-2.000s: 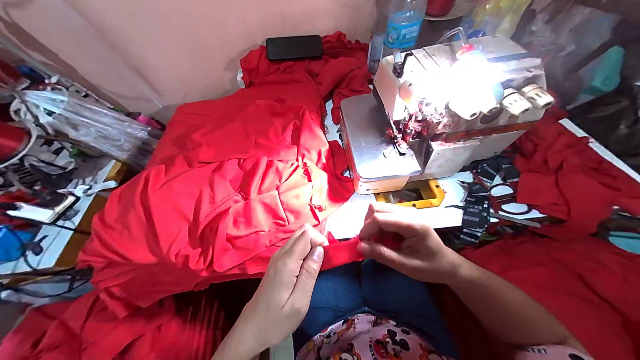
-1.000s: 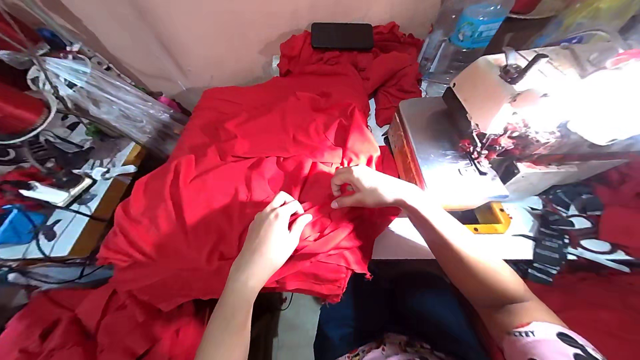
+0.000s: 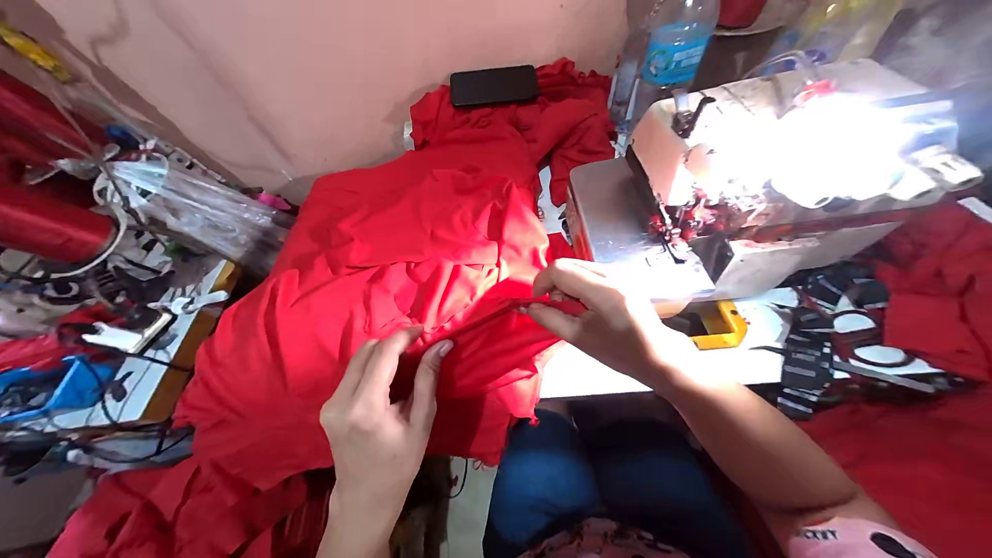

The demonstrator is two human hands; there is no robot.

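Red fabric [image 3: 310,341] lies in a large gathered heap over the white table, left of a lit sewing machine [image 3: 744,178]. My right hand [image 3: 604,318] pinches a raised fold of it between thumb and fingers, just in front of the machine's metal plate. Lower and to the left, my left hand [image 3: 387,395] rests on the same fabric, thumb and forefinger a little apart at the other end of the fold. Whether those fingertips grip cloth cannot be told.
A black phone [image 3: 494,86] lies on red cloth by the wall. Behind the machine stands a plastic bottle [image 3: 676,54]. A yellow frame [image 3: 721,325] and black-and-white straps [image 3: 806,356] lie at its front. At left are a red thread cone [image 3: 54,225] and a blue tray [image 3: 58,391].
Both hands were by the table's front edge on a narrow red piece, then moved up onto the heap. Since one second ago, a fold of fabric has been drawn up between them.
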